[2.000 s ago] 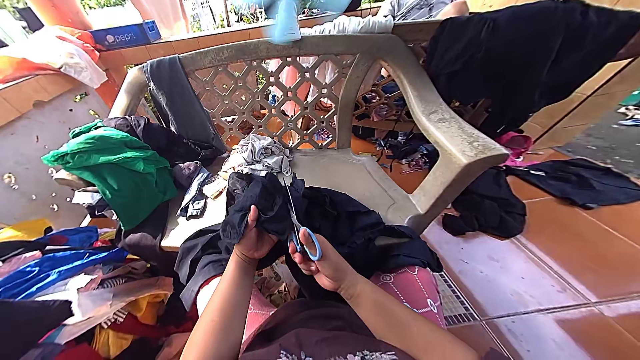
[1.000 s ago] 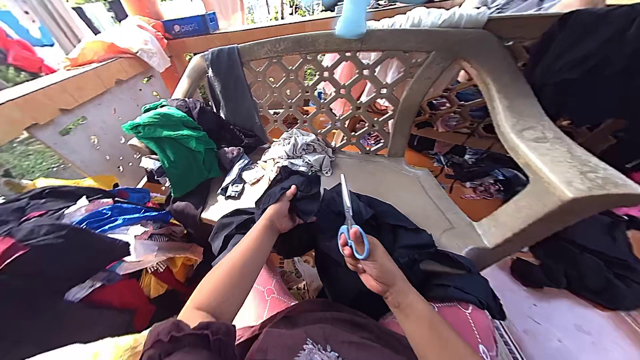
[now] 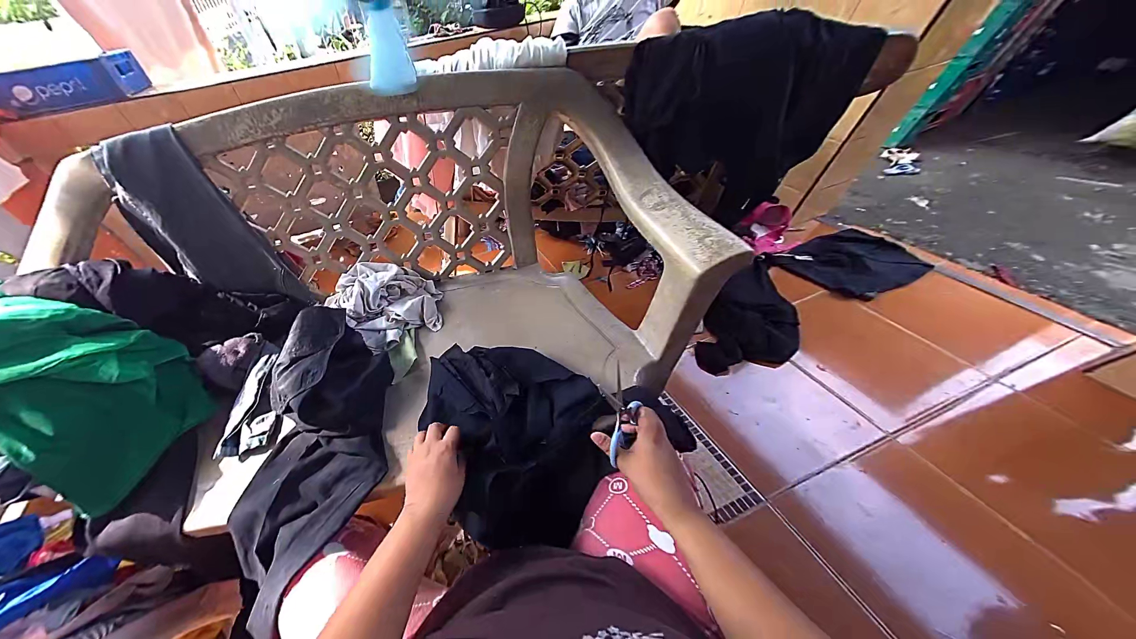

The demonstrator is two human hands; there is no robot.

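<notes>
A bunched black cloth (image 3: 524, 444) lies over my lap and the front edge of the seat of a beige plastic chair (image 3: 506, 311). My left hand (image 3: 435, 470) grips its left edge, fingers curled over the fabric. In my right hand (image 3: 646, 444), at the cloth's right side, is a pair of scissors (image 3: 625, 426) with blue handles; the blades point up and away, and look slightly parted. A crumpled light grey cloth (image 3: 386, 302) rests on the seat beyond, and a dark garment (image 3: 324, 382) lies left of my left hand.
A green cloth (image 3: 89, 399) and dark clothes are heaped at left, above a pile of coloured clothes (image 3: 89, 577). Grey trousers (image 3: 177, 204) hang over the chair's backrest. Black fabric (image 3: 745, 98) drapes over another chair; black garments (image 3: 852, 262) lie on the orange tiled floor (image 3: 1021, 470).
My right hand has moved with the scissors to the right edge of the black cloth. The black cloth is now gathered between my hands. The view has turned right.
</notes>
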